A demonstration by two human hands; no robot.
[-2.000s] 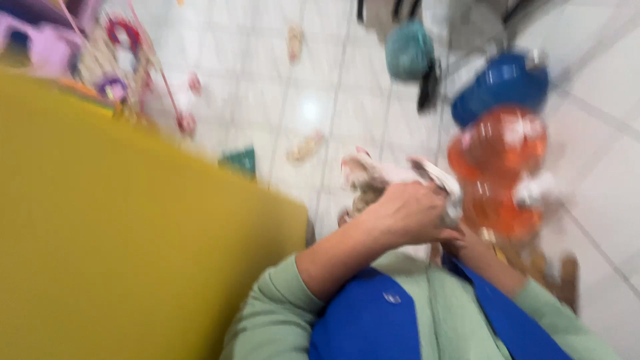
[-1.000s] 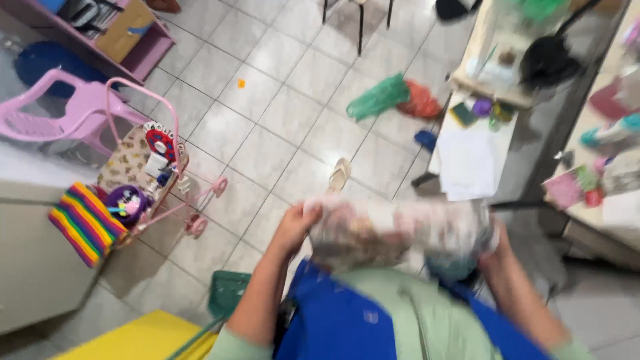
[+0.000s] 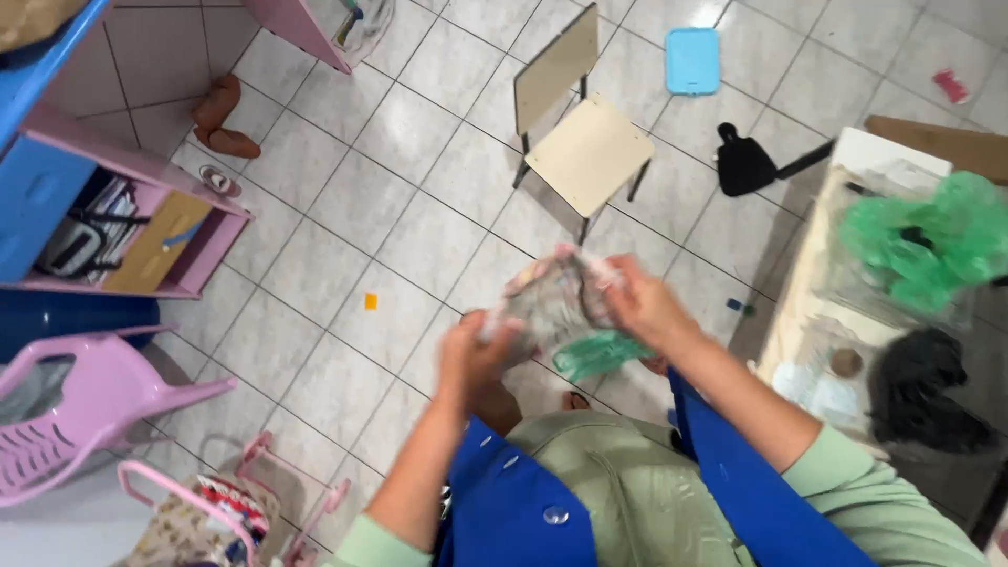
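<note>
A clear plastic bag with pinkish edges is stretched between my two hands; motion blurs it, and whatever may be inside cannot be made out. My left hand grips its left side. My right hand grips its upper right edge. Just below the bag, a green plastic bag shows near my right wrist, lower down on the floor. My feet are partly visible beneath, largely hidden by my hands and clothes.
A small chair stands ahead. Right, a table bears a green plastic bag and a black bag. Left are a pink shelf, a pink plastic chair and a toy stroller. A blue lid lies on the floor.
The view has swung widely. My hands were together two seconds ago, then far apart with the bag stretched wide; now they are closer, with the bag bunched between them.
</note>
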